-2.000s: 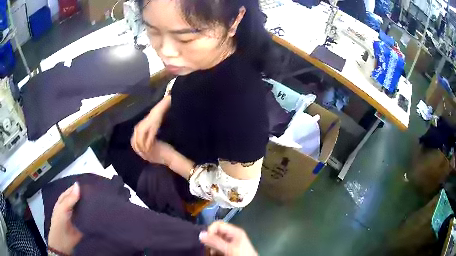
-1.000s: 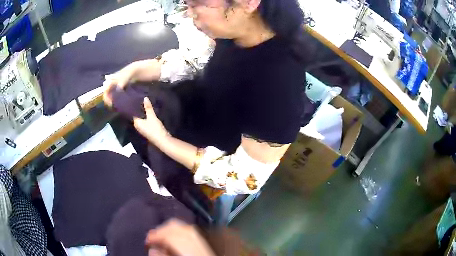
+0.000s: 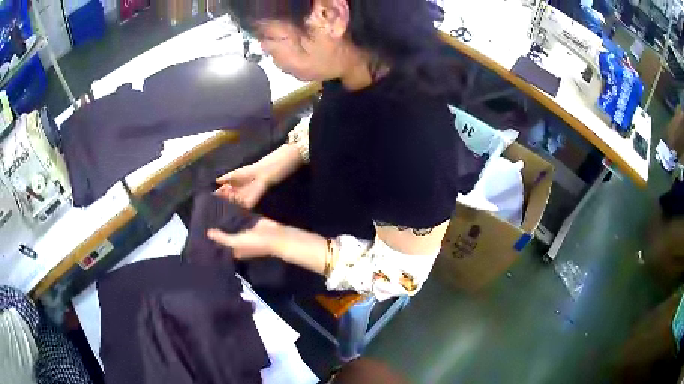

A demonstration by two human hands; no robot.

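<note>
A dark purple-black garment panel (image 3: 120,300) lies over white sheets (image 3: 274,337) on a low surface at the lower left. A creased dark piece (image 3: 191,334) lies on top of it. A seated person's two hands (image 3: 255,236) hold another dark piece (image 3: 210,217), which hangs down to the panels. At the bottom edge a blurred brownish shape, perhaps my right hand (image 3: 367,373), is mostly cut off; its fingers cannot be made out. My left hand is not in view.
The seated person (image 3: 382,150) is close in front. A wood-edged table (image 3: 97,221) bears dark panels (image 3: 202,94) and a sewing machine (image 3: 34,169). A carton (image 3: 484,251) with white cloth stands on the floor. Another table (image 3: 585,139) is at the upper right.
My hands have left the dark cloth; the right has dropped to the bottom edge. The seated person has turned left and now holds a dark piece, lowered towards the panels.
</note>
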